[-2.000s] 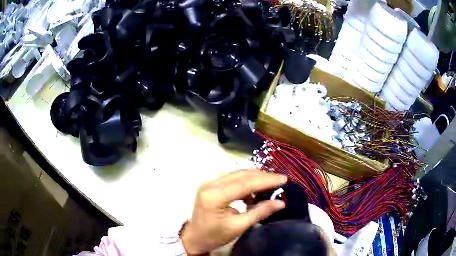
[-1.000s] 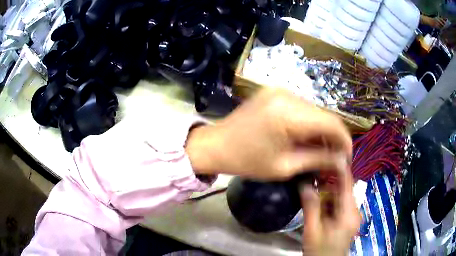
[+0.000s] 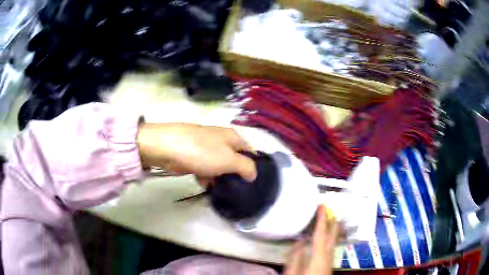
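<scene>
A white round shell with a black cover on its left side lies at the table's front edge. My left hand grips the black cover from the upper left. A thin dark wire sticks out left of the cover. A white bracket sits at the shell's right side; the blur hides how they join. My right hand, blurred and cut off by the bottom edge, has its fingers against the lower right of the shell and bracket. Its thumb and grip are not clear.
A heap of black covers fills the back left. An open cardboard box with small white and metal parts stands behind. Red-blue wire harnesses lie beyond the shell. A blue-white striped sheet lies right, above a red crate edge.
The view has shifted. My left hand has come down from above the black cover onto it. The white shell and bracket now show more fully. My right hand is lower in the picture.
</scene>
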